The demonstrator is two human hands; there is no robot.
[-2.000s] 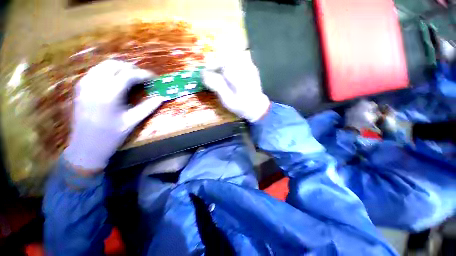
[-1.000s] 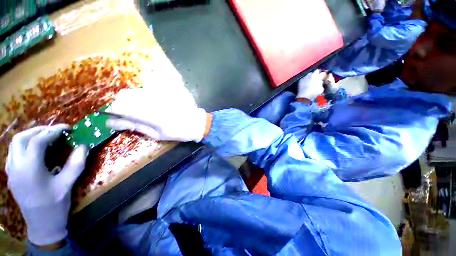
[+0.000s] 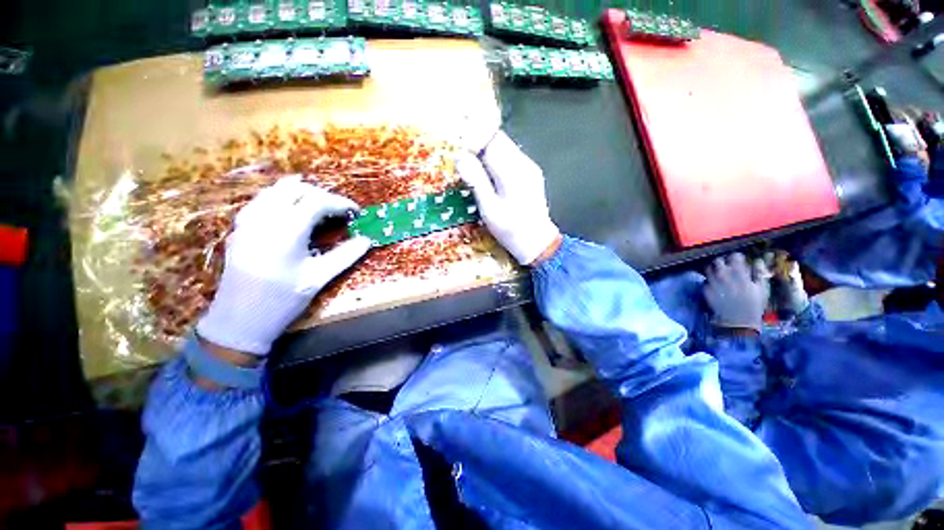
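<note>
A green PCB panel (image 3: 416, 218) with pale marks in rows is held level between my two white-gloved hands, above the cardboard work board (image 3: 135, 93). My left hand (image 3: 282, 259) grips its left end between thumb and fingers. My right hand (image 3: 509, 197) holds its right end with thumb and fingertips. Many red-brown to amber bits (image 3: 300, 150) lie spread over the cardboard around and behind the panel. Shiny clear film shows at the cardboard's left side. I see no tweezers.
Several green PCB panels (image 3: 287, 60) lie in rows along the back, one on the cardboard's far edge. A large red pad (image 3: 730, 135) lies to the right, with a panel on its far edge. A neighbour's gloved hands (image 3: 738, 290) are at the right.
The view has swung, bringing the back row of panels into sight. The panel, tilted between my hands one second ago, now lies nearly level, with my right hand at its far right end.
</note>
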